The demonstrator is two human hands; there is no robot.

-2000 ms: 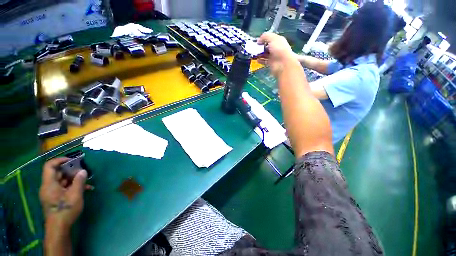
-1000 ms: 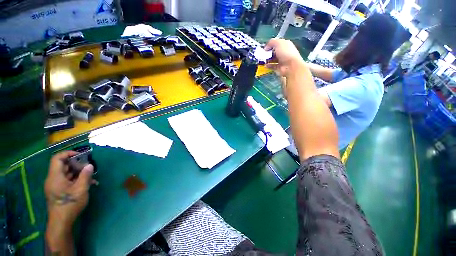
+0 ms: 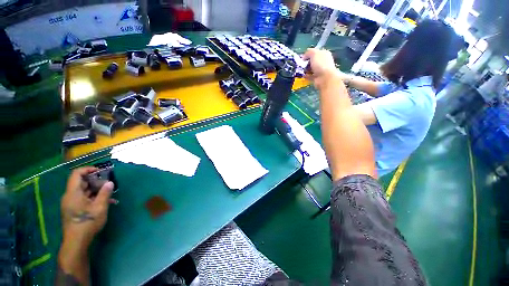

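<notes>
My left hand [image 3: 86, 198] is at the lower left over the green mat, holding a housing shell [image 3: 99, 177] with a pale grey face and black end. My right hand [image 3: 320, 64] is stretched far forward, above the nozzle end of the black heat gun [image 3: 277, 100]. A small pale piece shows at its fingertips; I cannot tell exactly what it is or how it is gripped. The translucent orange-brown scraper [image 3: 158, 206] lies flat on the mat, right of my left hand.
Two white sheets [image 3: 159, 155] [image 3: 231, 156] lie on the green mat [image 3: 184, 223]. Loose housings [image 3: 125, 111] lie on the yellow-orange board [image 3: 190, 89]. Laid-out housings [image 3: 259, 53] stand in rows behind. A person in light blue [image 3: 410, 114] sits at right, beside the heat gun's white paper [image 3: 307, 145].
The view has shifted, so the bench appears further right and lower. My left hand still holds the housing. My right hand stays stretched over the heat gun, and less of the pale piece shows.
</notes>
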